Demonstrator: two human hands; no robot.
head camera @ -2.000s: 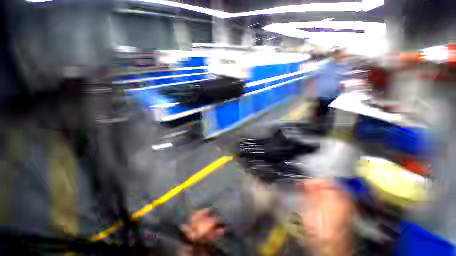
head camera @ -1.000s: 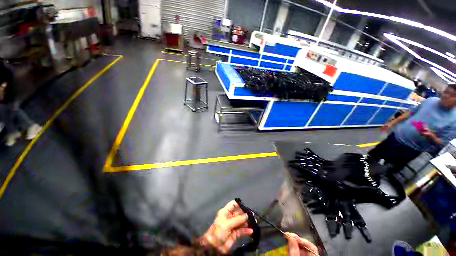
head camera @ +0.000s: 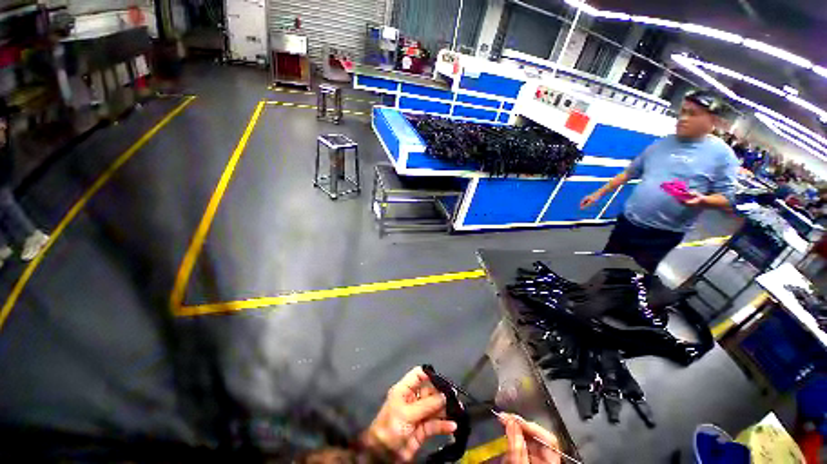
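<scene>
My left hand (head camera: pixel 404 419) holds a black strap (head camera: pixel 456 415) at the bottom centre. The strap's upper end sticks out above the fingers and its lower part curves down out of the picture. My right hand (head camera: pixel 529 440), cut off by the bottom edge, pinches a thin applicator stick (head camera: pixel 548 445). The stick's dark tip reaches up and left towards the strap's end; whether it touches cannot be told. A pile of glossy black straps (head camera: pixel 606 313) lies on the dark table (head camera: pixel 569 423) to the right.
A blue-filled tub (head camera: pixel 716 446) and a yellow block (head camera: pixel 771 444) stand at the table's near right. A blue-and-white machine (head camera: pixel 508 199) holds black straps behind. A person (head camera: pixel 680 177) stands beyond the table. A metal stool (head camera: pixel 336 166) stands on the floor.
The view swung over from a blurred one and then shifted slightly. Since one second ago the person came further into view, and the stick's tip moved slightly against the strap. Both hands keep their holds.
</scene>
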